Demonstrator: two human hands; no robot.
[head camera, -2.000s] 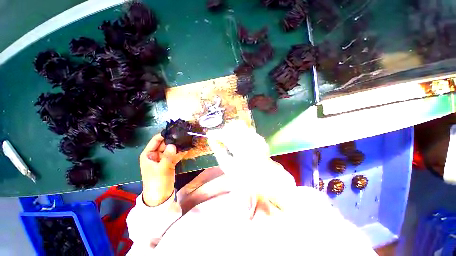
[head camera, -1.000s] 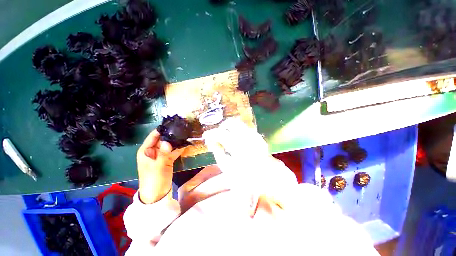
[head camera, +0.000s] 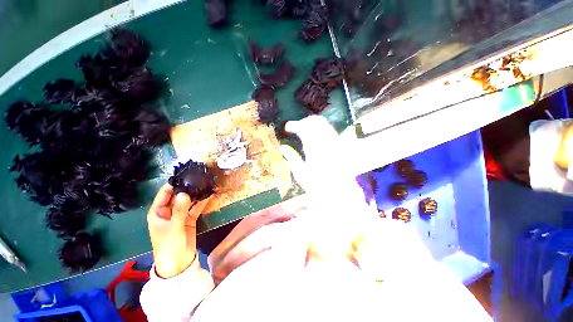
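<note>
My left hand (head camera: 171, 229), bare, holds a rounded black ribbed part (head camera: 193, 180) by its lower side, over the left edge of the stained cardboard pad (head camera: 254, 165). White paste (head camera: 233, 154) lies on the pad. My right hand (head camera: 312, 148), in an overexposed white glove, is at the pad's right edge. Its fingers are around a small loose black part (head camera: 290, 136), mostly hidden by the glove; I cannot tell whether they grip it. No stick can be made out in the glare.
A big heap of black ribbed parts (head camera: 94, 135) lies left on the green bench. Loose black parts (head camera: 317, 85) lie beyond the pad, beside a clear sheet (head camera: 402, 69). A blue bin (head camera: 462, 210) with ribbed round parts is below right. A person's pale sleeve (head camera: 553, 154) shows far right.
My right hand has moved from the held part to the loose part at the pad's right; the thin pale stick no longer shows. The view has shifted and tilted. My left hand still holds its part.
</note>
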